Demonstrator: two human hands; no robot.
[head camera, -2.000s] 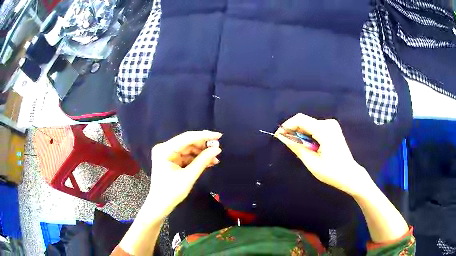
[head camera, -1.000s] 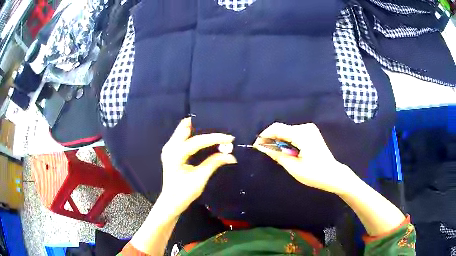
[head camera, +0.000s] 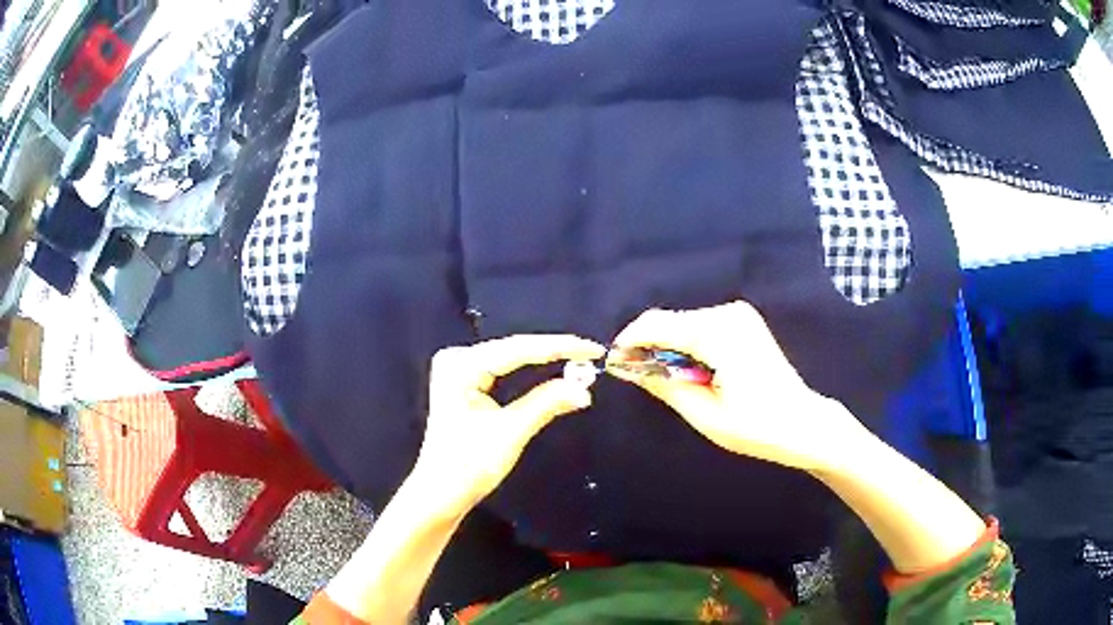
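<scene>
A navy garment (head camera: 537, 183) with black-and-white checked armholes lies over my lap and the table. My left hand (head camera: 488, 403) pinches a small light button (head camera: 579, 370) between thumb and index finger. My right hand (head camera: 732, 379) is close beside it, its fingertips almost touching the left ones. It holds small snips (head camera: 669, 363) with blue and pink parts against the palm. The needle that projected from the right fingertips is now hardly visible at the button. Small white marks show on the navy cloth below the hands.
A red stool (head camera: 201, 464) stands on the speckled floor at left. A dark cloth with a red edge (head camera: 183, 324) and a crumpled clear plastic bag (head camera: 183, 110) lie at upper left. Stacked navy garments (head camera: 1001, 128) are at upper right. A blue crate (head camera: 1037, 330) is at right.
My left hand has moved right with the button, and my right hand has come left, closing the gap between them. The view has shifted, so the checked neck opening shows at the top.
</scene>
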